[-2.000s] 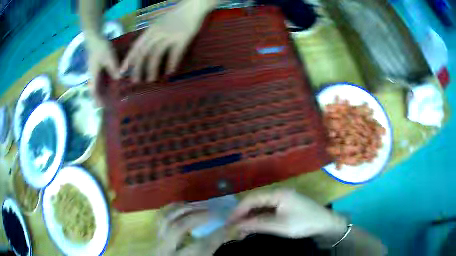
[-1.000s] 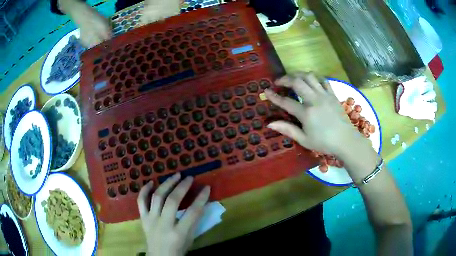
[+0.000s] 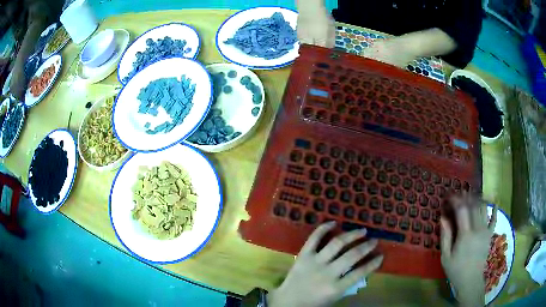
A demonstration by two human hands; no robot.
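The dark-red tray (image 3: 263, 210) lies at an angle, with two keyboard layouts of round holes. Dark blue bars sit in both layouts, and light-blue pieces in the far one. My left hand (image 3: 328, 264) rests spread on its near edge by the near dark blue bar (image 3: 377, 234). A white sheet-like thing (image 3: 357, 288) shows partly under my left palm. My right hand (image 3: 468, 243) is over the right end of the near layout, fingertips down and blurred; whether it holds a piece is hidden.
Plates of yellow (image 3: 164, 201), light-blue (image 3: 164, 105), blue-grey (image 3: 263, 36) and black pieces (image 3: 49, 171) are at left. A plate of orange pieces (image 3: 496, 261) is beside my right hand. A coworker's hands (image 3: 389, 51) are at the tray's far edge, over a multicoloured sheet.
The view has swung left, showing more plates. My right hand stays at the near layout's right end, now lower; the yellow piece by its finger no longer shows. My left hand stays at the near edge.
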